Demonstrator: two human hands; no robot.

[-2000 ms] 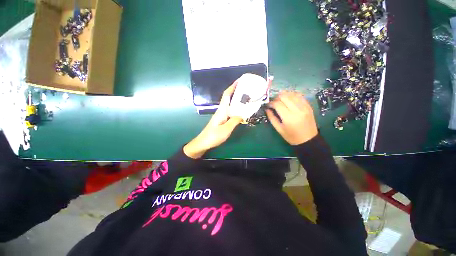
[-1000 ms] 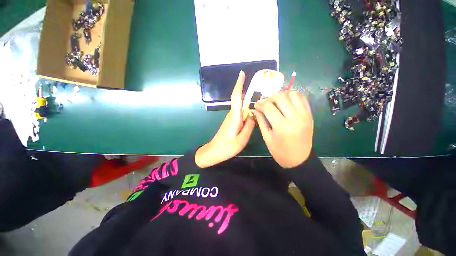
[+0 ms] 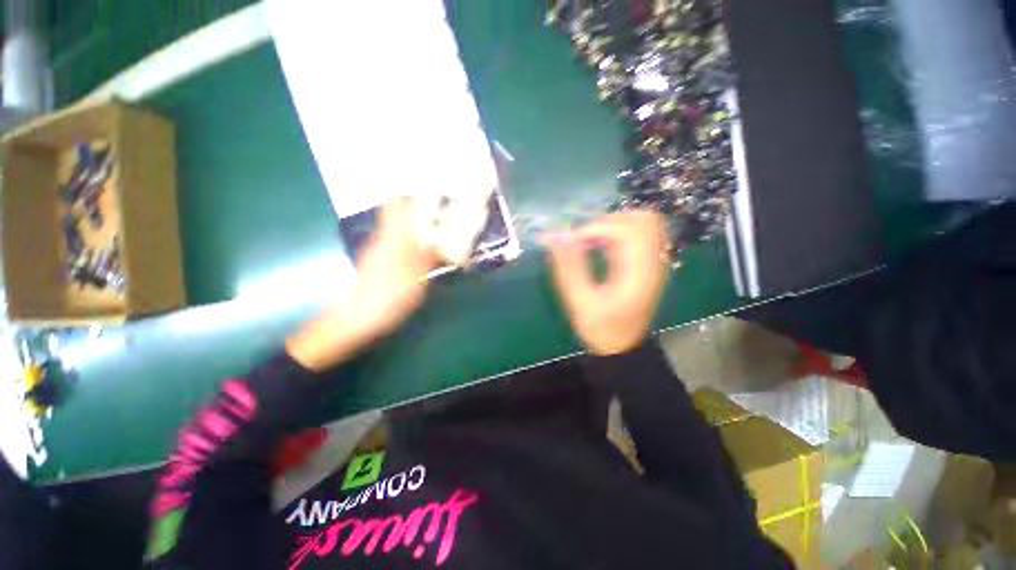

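Observation:
My left hand (image 3: 379, 273) holds the pale plastic housing (image 3: 455, 226) over the near end of the white sheet (image 3: 384, 100). The housing is blurred and its inside cannot be made out. The black adhesive block (image 3: 359, 232) lies at the sheet's near end, mostly hidden by my left hand and the housing. My right hand (image 3: 611, 278) is to the right of the housing, apart from it, with thumb and forefinger tips together in a ring. It is blurred, and I cannot tell whether something thin is between the tips.
An open cardboard box (image 3: 150, 212) with dark components is at the left. A pile of wired components (image 3: 680, 123) lies at the right, beside a large black foam sheet (image 3: 797, 145). A small yellow-and-black item (image 3: 33, 384) is far left. A person's dark sleeve (image 3: 891, 323) is at the right.
The view has turned and shifted. My right hand has moved off the housing to the right. My left hand still holds the housing, now lower over the block.

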